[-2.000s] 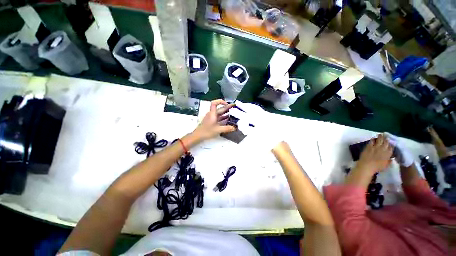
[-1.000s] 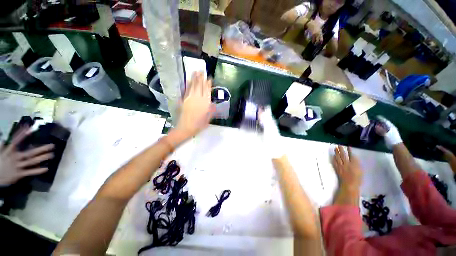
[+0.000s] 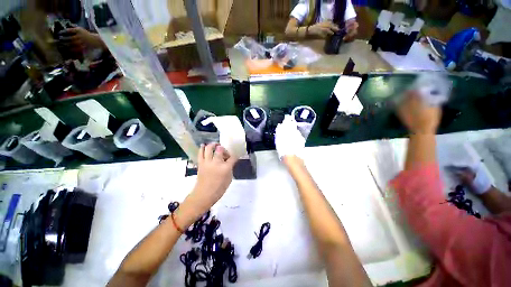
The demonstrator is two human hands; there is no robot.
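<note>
My bare left hand (image 3: 214, 171), with a red string bracelet, grips a black retail box (image 3: 245, 167) at the bench's back edge. Its pale flap (image 3: 231, 132) stands up beside my fingers. My white-gloved right hand (image 3: 289, 139) is over the belt between two bagged devices, against a dark piece (image 3: 273, 120); its fingertips are partly hidden, so its hold cannot be told. A heap of tied black cables (image 3: 210, 255) lies in front of me, with one single cable bundle (image 3: 259, 240) to its right.
Bagged devices (image 3: 139, 138) and open boxes (image 3: 343, 103) line the green belt (image 3: 269, 92). A metal post (image 3: 148, 73) leans left of my left hand. Glossy black pieces (image 3: 56, 235) lie at the left. A neighbour's pink sleeve (image 3: 442, 207) is at the right; another person's hands (image 3: 330, 29) are across the belt.
My left hand has come back from the belt to the bench edge, now at a flapped box. My right hand stays at the belt. The hand over the glossy pieces at left is gone.
</note>
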